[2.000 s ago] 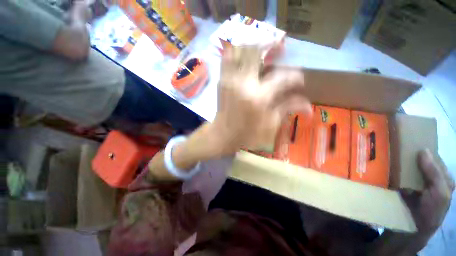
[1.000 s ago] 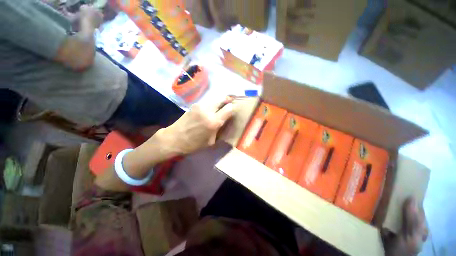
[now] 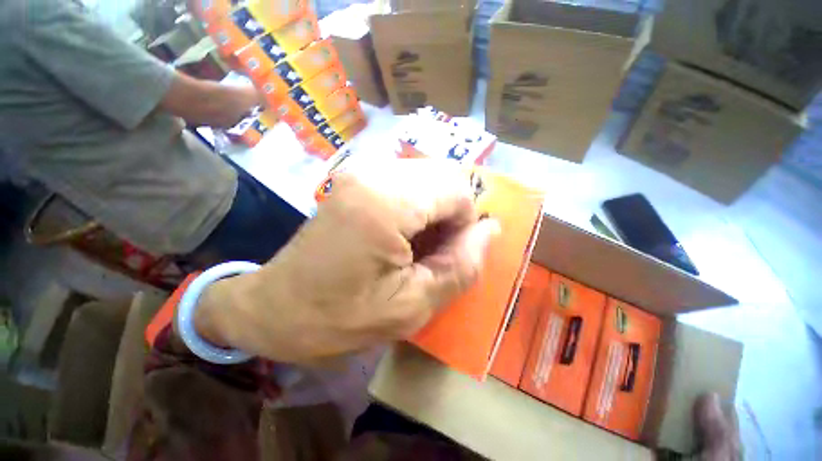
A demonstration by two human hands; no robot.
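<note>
My left hand, with a pale bracelet at the wrist, grips an orange product carton by its upper part. This carton is raised and tilted over the left end of an open brown corrugated carton. Several orange product cartons stand in a row inside it. My right hand holds the brown carton at its right end, partly cut off by the bottom edge. The left end of the brown carton's inside is hidden behind the raised carton and my left hand.
A smartphone lies behind the brown carton on the white table. Stacked orange cartons and a white printed box stand beyond. Brown cartons line the back. A person in grey is at left.
My left hand has moved from the brown carton's left end and now holds an orange product carton above it. The brown carton sits slightly lower. The view shows more of the back.
</note>
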